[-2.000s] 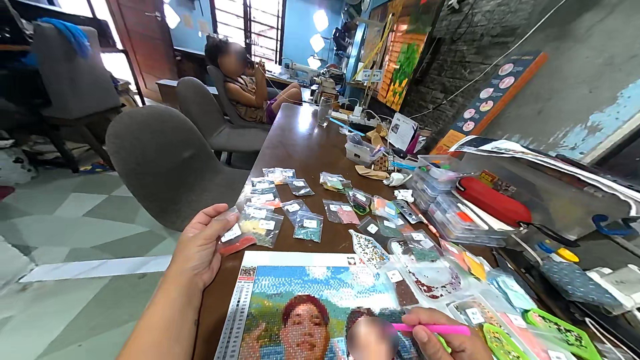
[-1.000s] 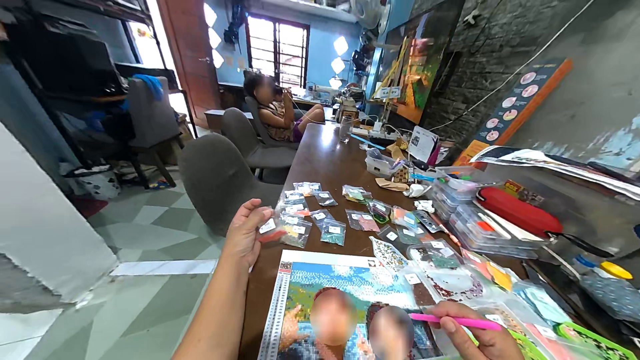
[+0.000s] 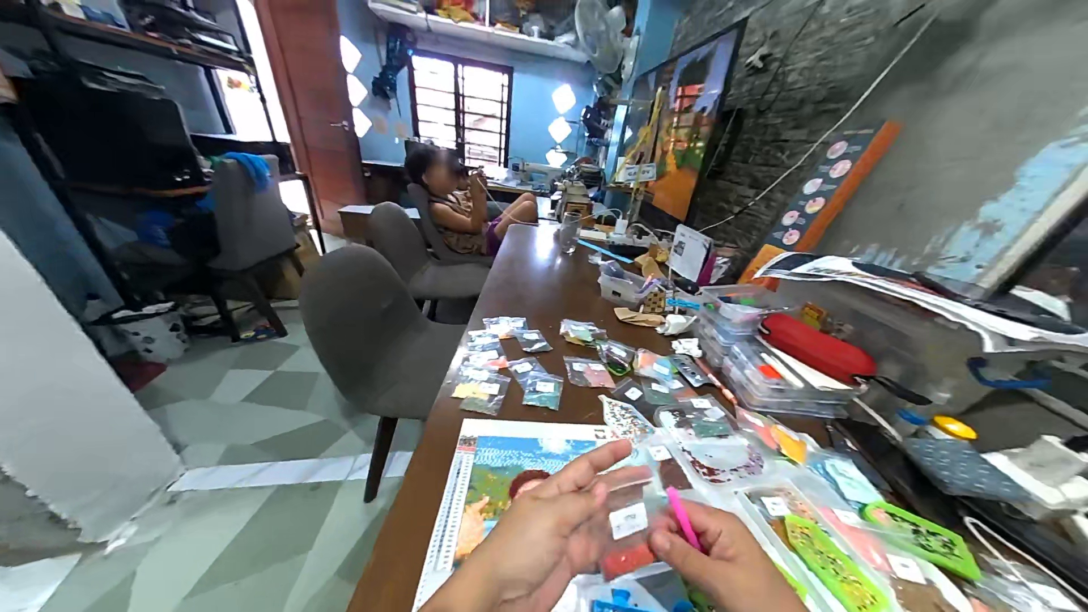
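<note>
A small clear zip bag (image 3: pixel 627 531) with red beads and a white label is held between both hands, above the right part of a diamond painting canvas (image 3: pixel 510 455). My left hand (image 3: pixel 557 531) supports the bag from the left, fingers extended. My right hand (image 3: pixel 718 544) pinches the bag's lower right side and also holds a pink pen (image 3: pixel 682 517). The hands hide much of the canvas. Beyond the canvas lie several labelled bags of coloured beads (image 3: pixel 542 391). Green bead trays (image 3: pixel 837 565) lie to the right of my right hand.
A clear tray (image 3: pixel 722 459) holds dark red beads. Stacked plastic boxes (image 3: pixel 786 382) carry a red case (image 3: pixel 816 348) on the right. Grey chairs (image 3: pixel 365 331) stand along the table's left edge. A person (image 3: pixel 463 204) sits at the far end, near a drinking glass (image 3: pixel 569 231).
My left hand has moved right with the bag, from beside the canvas to over it. My right hand has lifted the pen off the canvas and now also touches the bag.
</note>
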